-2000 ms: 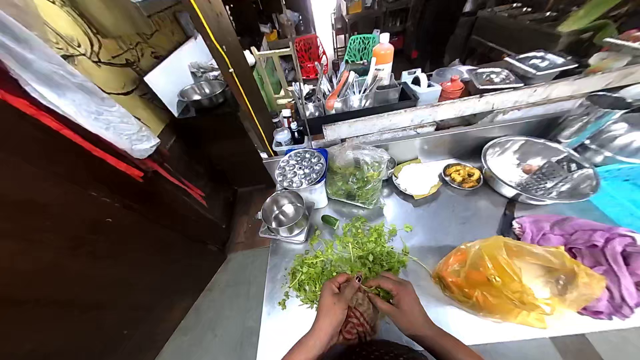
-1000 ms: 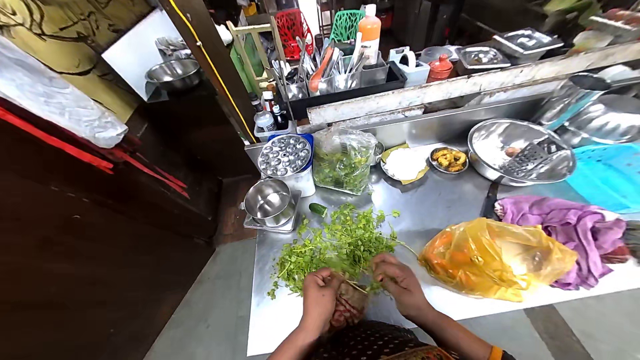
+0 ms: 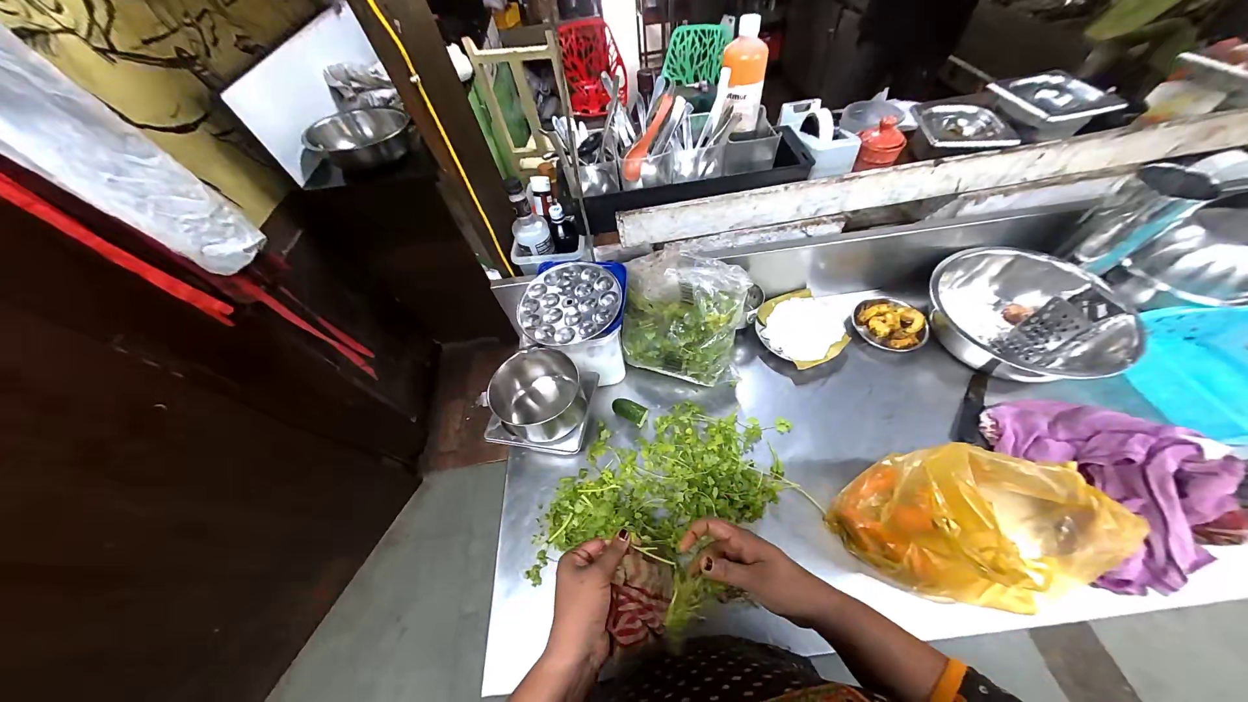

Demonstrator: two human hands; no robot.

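Note:
A loose heap of leafy green herb sprigs (image 3: 673,473), which look like coriander, lies on the steel counter in front of me. My left hand (image 3: 590,595) pinches a thin herb stem between thumb and finger at the heap's near edge. Close by on the right, my right hand (image 3: 746,565) has its fingers curled among the stems; whether it grips one is unclear. Between the hands, a brown and red patterned item (image 3: 639,600) sits under some stems. A cut piece of cucumber (image 3: 630,411) is just behind the heap.
Behind the herbs stand a steel bowl (image 3: 536,393) on a small scale and a clear bag of greens (image 3: 685,327). To the right are a yellow plastic bag (image 3: 980,522), a purple cloth (image 3: 1121,468), a large steel bowl (image 3: 1033,312) and a blue basket (image 3: 1194,366).
My right hand has come back in toward the stems from a position farther from my left hand one second ago. The left hand stays at the heap's near edge.

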